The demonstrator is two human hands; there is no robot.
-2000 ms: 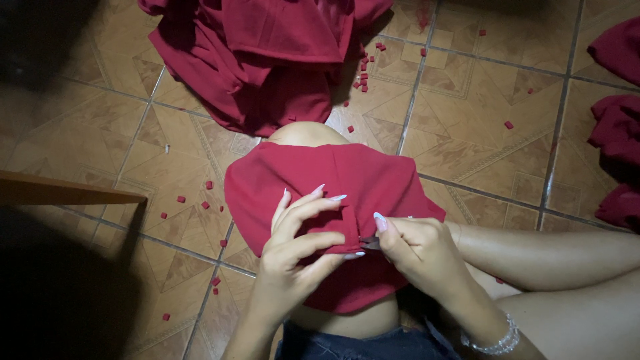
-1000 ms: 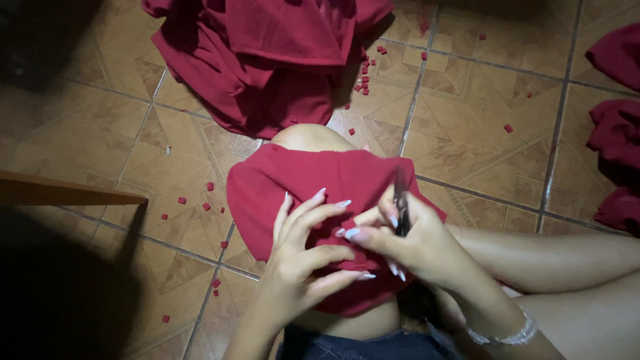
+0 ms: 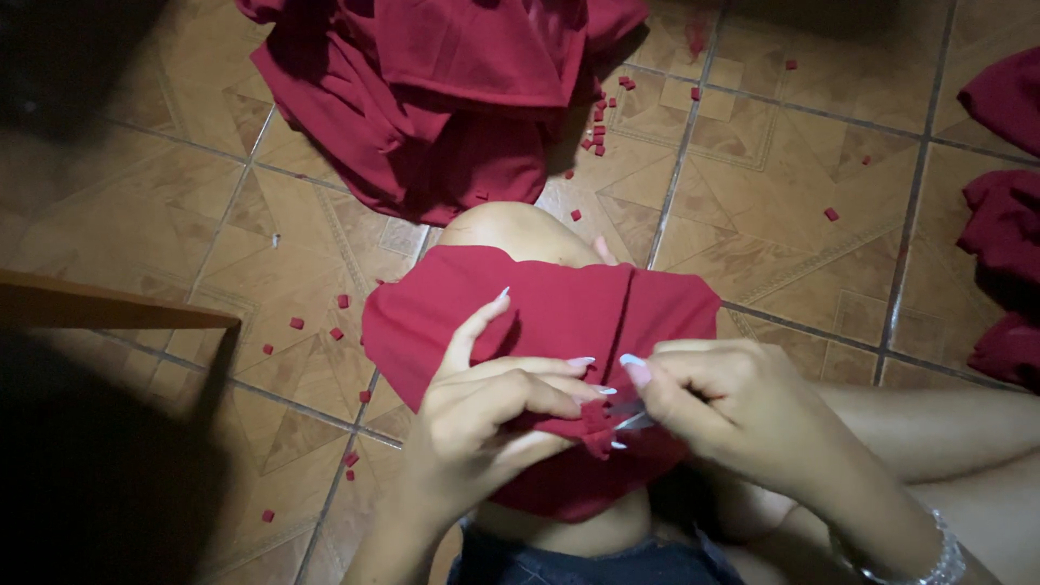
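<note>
A piece of red fabric [image 3: 536,301] lies draped over the bent knee. My left hand [image 3: 496,406] pinches a small folded part of it between thumb and fingers, the index finger raised. In my right hand [image 3: 723,398] is a small metal cutting tool [image 3: 636,421], mostly hidden by the fingers; its pointed metal tips reach the pinched fold. The exact kind of tool cannot be told.
A heap of red fabric [image 3: 431,106] lies on the tiled floor beyond the knee, and more red cloth [image 3: 1007,236] at the right edge. Several small red fabric bits [image 3: 599,130] are scattered about. A wooden edge [image 3: 114,302] juts in at left.
My right hand has turned the metal tool from upright, a second ago, down to the pinched fold. My left index finger has lifted away from the cloth.
</note>
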